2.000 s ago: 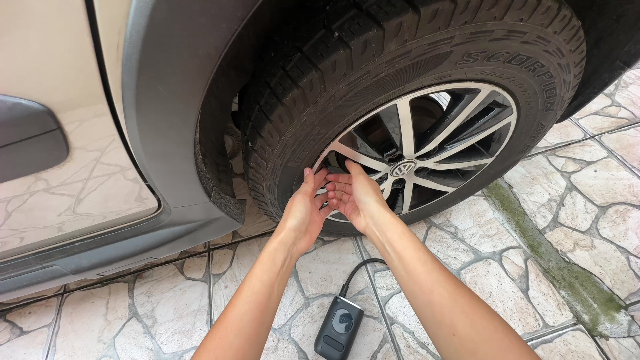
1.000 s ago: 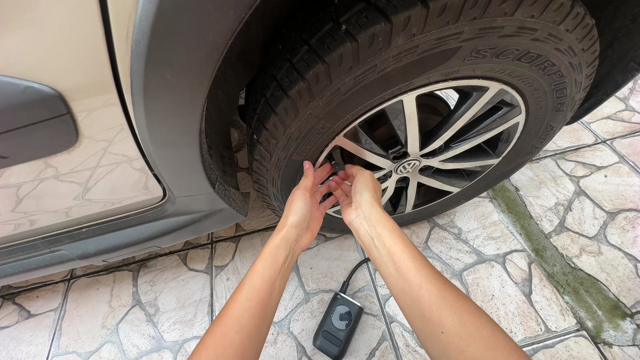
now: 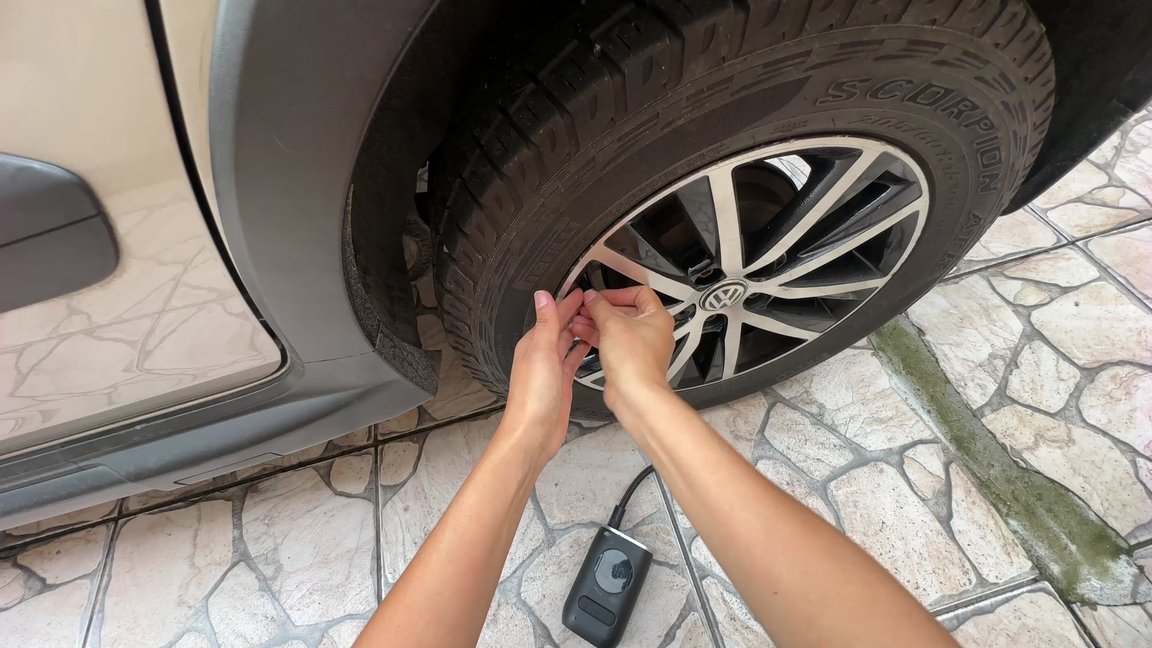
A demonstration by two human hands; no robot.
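Note:
Both hands meet at the left lower edge of a Volkswagen alloy wheel rim (image 3: 733, 243), inside a black Pirelli Scorpion tire (image 3: 558, 207). My left hand (image 3: 544, 369) has its fingers raised and apart near the rim; whether it touches anything is hidden. Against its fingertips, my right hand (image 3: 634, 337) pinches with thumb and index finger; whatever lies between them is too small or hidden to tell. Below the hands, a black portable tire inflator (image 3: 607, 585) lies on the floor, and its black hose (image 3: 633, 493) runs up behind my right forearm.
At the left stand the beige car door (image 3: 135, 270), the grey plastic fender trim (image 3: 279, 180) and the sill (image 3: 225, 427). The floor (image 3: 297, 540) is stone-patterned tile with dark joints, crossed by a green, mossy cement strip (image 3: 999, 477) at the right.
My right hand's fingers have closed from a looser curl into a pinch by my left fingertips. The inflator stays on the floor.

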